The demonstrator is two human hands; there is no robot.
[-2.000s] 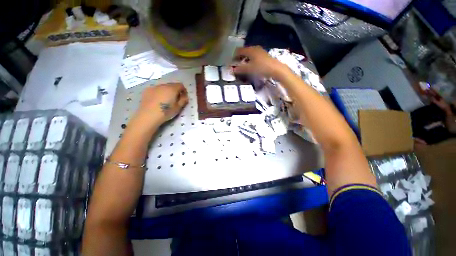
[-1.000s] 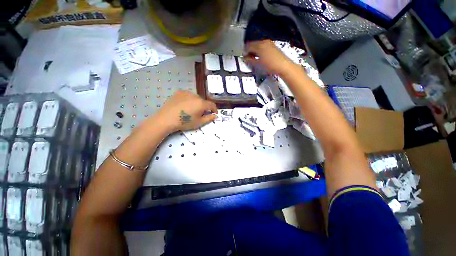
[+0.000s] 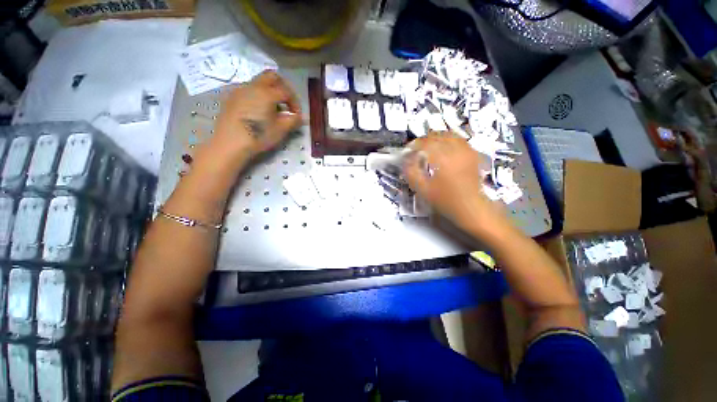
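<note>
The dark red-brown fixture (image 3: 318,118) stands on the perforated plate (image 3: 259,184), with white plastic housings (image 3: 369,115) in its two rows of three pockets. My left hand (image 3: 259,114) is left of the fixture, fingers curled; a small white bit shows at its fingertips, but I cannot tell whether it is held. My right hand (image 3: 450,177) is below the fixture's right corner, over loose white parts, with blurred fingertips at a whitish piece. Whether it grips that piece is unclear. A pile of white parts (image 3: 464,98) lies right of the fixture.
The machine head with yellow ring (image 3: 303,35) is above the fixture. Stacked blister trays (image 3: 59,228) stand at left. A paper sheet (image 3: 220,67) lies upper left. A long black strip (image 3: 354,275) lies near the blue table edge (image 3: 354,305). An open carton (image 3: 601,192) is at right.
My right hand has moved from the fixture's upper right down to the loose parts below it. My left hand has moved from the fixture's lower left up and left. The view has shifted slightly.
</note>
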